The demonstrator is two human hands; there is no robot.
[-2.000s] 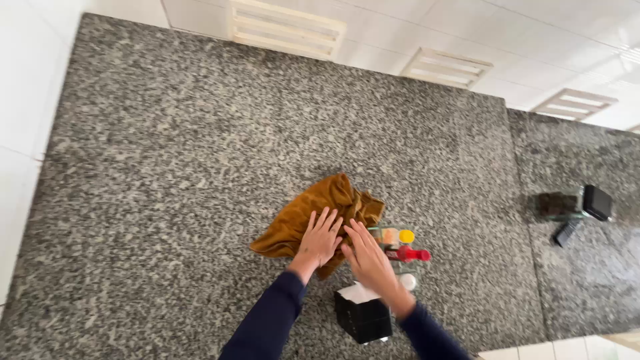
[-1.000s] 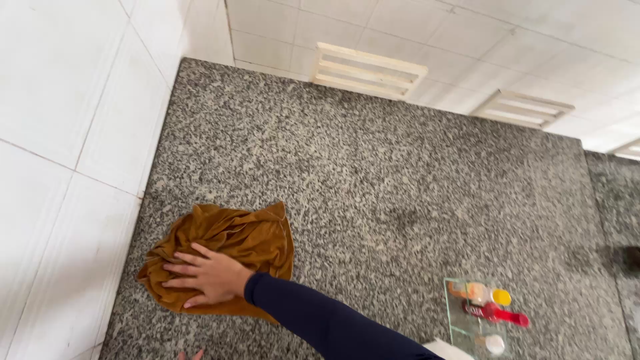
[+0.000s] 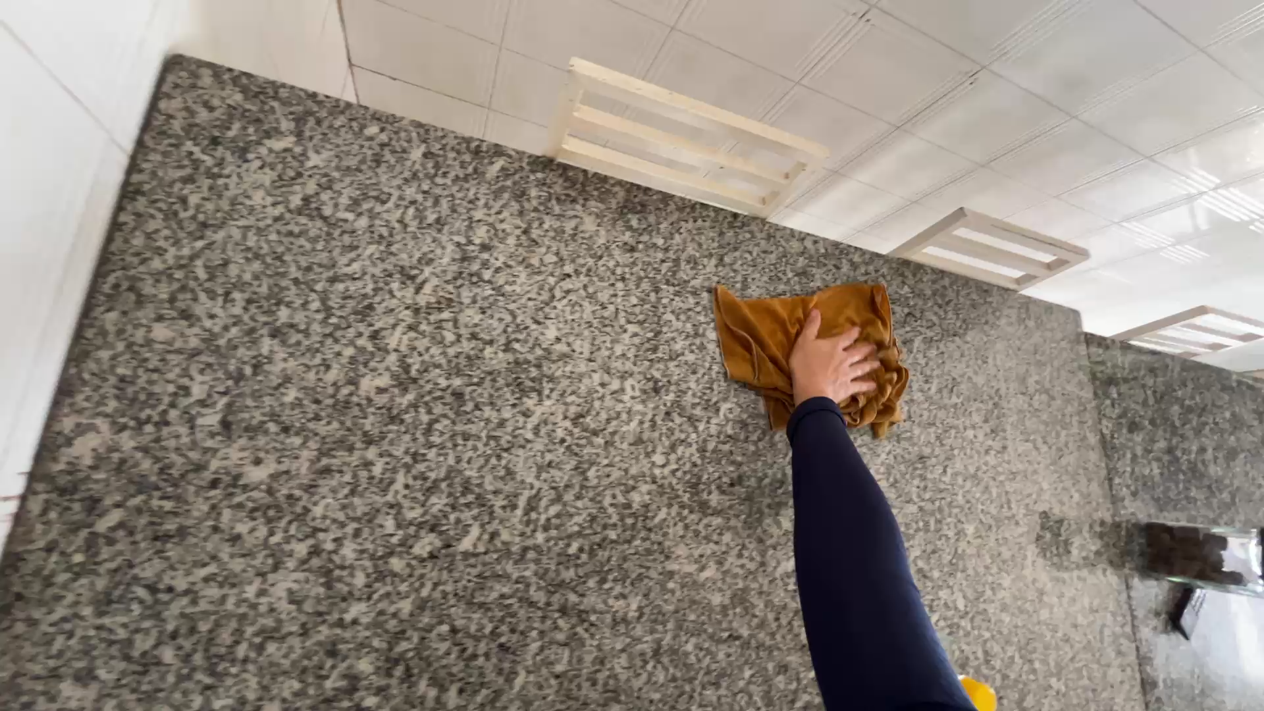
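Note:
My right hand (image 3: 834, 363) lies palm down on a bunched brown cloth (image 3: 755, 341), its fingers spread and the thumb toward the upper left. The cloth rests on the speckled grey granite countertop (image 3: 444, 395), near its back edge, with folds gathered around and below the fingers. A dark blue sleeve (image 3: 859, 553) covers the forearm, which reaches up from the lower right. My left hand is out of view.
Slatted vent frames (image 3: 681, 138) line the white tiled wall behind the counter. A yellow cap (image 3: 978, 691) shows beside the sleeve at the bottom edge. At the right, a clear container with dark contents (image 3: 1190, 553) stands near a small black object (image 3: 1188, 610).
My right hand and the cloth have moved from near the left wall to the right, near the counter's back edge. My left hand, on the cloth two seconds ago, has left the view.

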